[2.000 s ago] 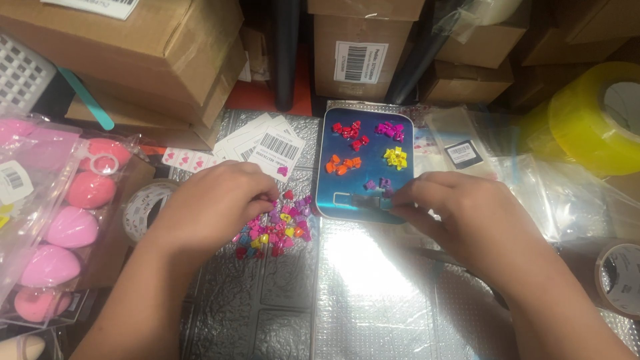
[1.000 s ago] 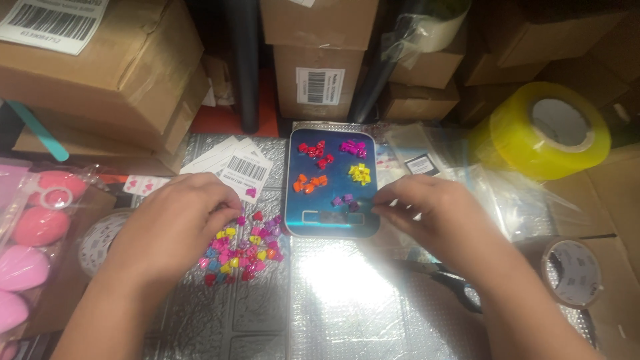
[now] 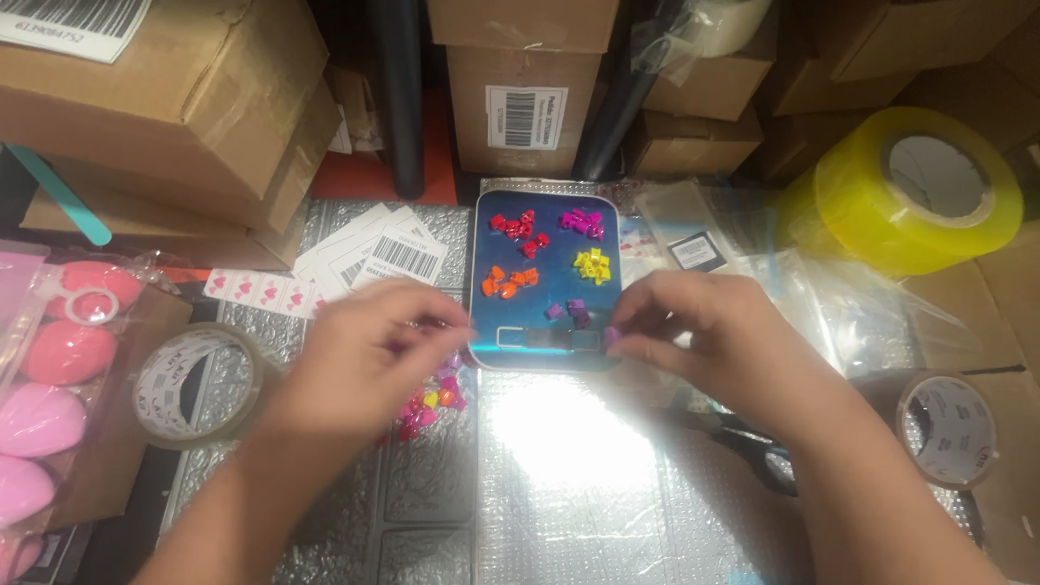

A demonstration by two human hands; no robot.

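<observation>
A blue tray (image 3: 544, 244) holds small beads in color groups: red (image 3: 516, 227), magenta (image 3: 582, 223), yellow (image 3: 593, 265), orange (image 3: 509, 281) and purple (image 3: 575, 313). A metal clip-like piece (image 3: 548, 339) lies near its front edge. My right hand (image 3: 691, 341) pinches a purple bead (image 3: 613, 334) at the tray's lower right corner. At the lower left edge is my left hand (image 3: 390, 349), thumb and forefinger close together; whether something is between them cannot be told. Below it, partly covered, lies a pile of mixed colored beads (image 3: 431, 406) on the silvery surface.
Clear tape rolls (image 3: 195, 386) (image 3: 946, 431) flank my arms, and a big yellow tape roll (image 3: 902, 191) stands at right. Cardboard boxes (image 3: 520, 65) line the back. Barcode labels (image 3: 402, 256) lie left of the tray; pink sponges (image 3: 69, 349) in plastic sit far left.
My left hand has moved from the mixed bead pile to the tray's left edge. My right hand remains beside the tray's lower right corner.
</observation>
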